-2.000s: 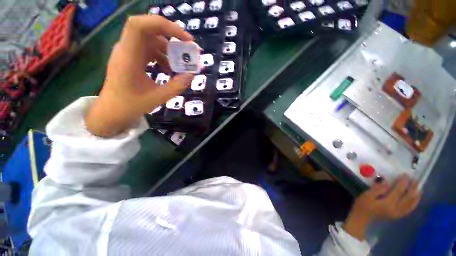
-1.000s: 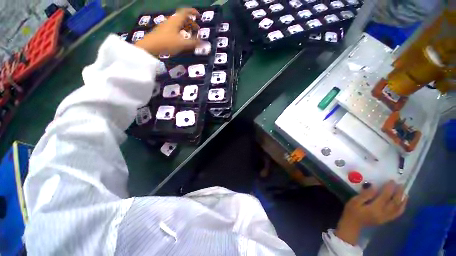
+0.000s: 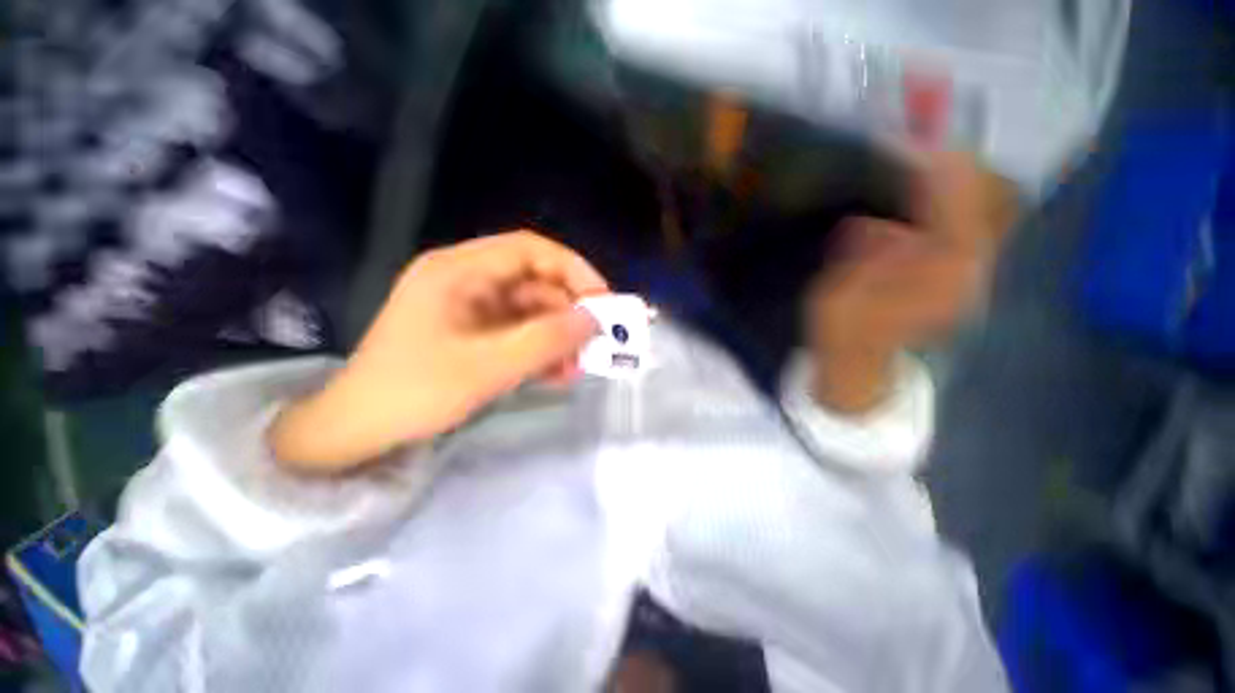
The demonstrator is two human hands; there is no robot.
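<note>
A white housing (image 3: 618, 334) with a dark central hole is pinched in the fingertips of my left hand (image 3: 474, 332), in front of my chest. My right hand (image 3: 901, 271) is blurred, raised just below the front edge of the white press base (image 3: 813, 61), near the red emergency stop button (image 3: 928, 106). Whether its fingers touch the base is too blurred to tell, and I cannot make out anything in it.
Blurred black blister trays (image 3: 325, 203) with white housings are at the upper left. A blue crate (image 3: 1158, 251) is on the right, and another blue thing (image 3: 48, 575) is at the lower left. An orange item (image 3: 725, 131) hangs below the base.
The view has swung down and right. My left hand has left the trays and come to my chest with a housing. My right hand appears higher in view, still near the red button.
</note>
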